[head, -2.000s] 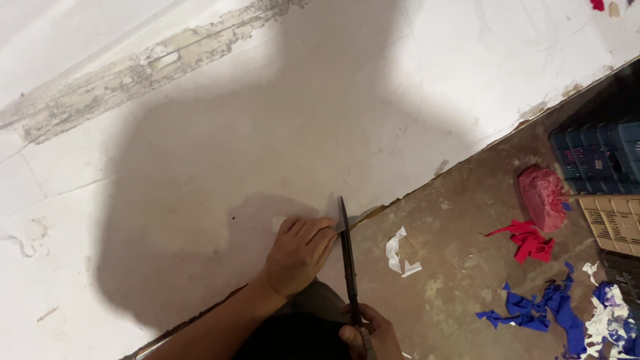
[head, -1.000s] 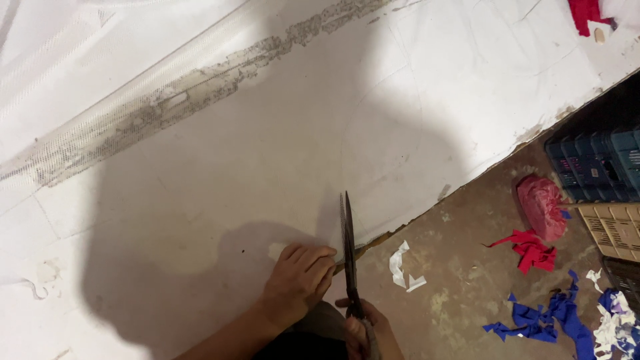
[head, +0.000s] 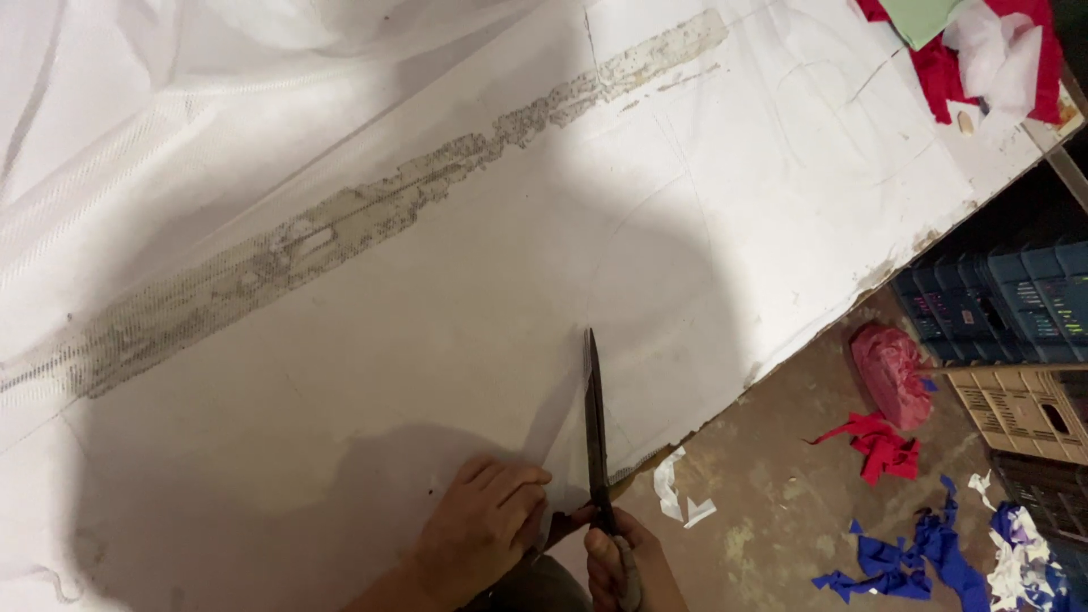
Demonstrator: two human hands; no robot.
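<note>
My right hand [head: 625, 557] grips the handles of a pair of long dark fabric scissors [head: 597, 416] at the lower middle. The blades point up and away over thin white fabric [head: 476, 314] spread on a worn table. Just left of the scissors, my left hand [head: 489, 518] rests with bent fingers on the fabric near the table's edge; its fingertips seem to pinch the cloth, though the thumb is hidden. A strip of grey worn tape [head: 382, 195] crosses the table diagonally beneath the sheer fabric.
Red and white cloth pieces with a green one [head: 922, 17] lie at the table's far right corner. On the floor are a red plastic bag [head: 891, 374], red scraps [head: 884, 446], blue scraps [head: 943, 544] and white scraps [head: 671, 489]. Plastic crates [head: 1011, 408] stand at the right.
The scissors have moved up and inward over the fabric from the table's edge. The view has shifted, bringing the coloured cloth pieces at the far corner further into sight.
</note>
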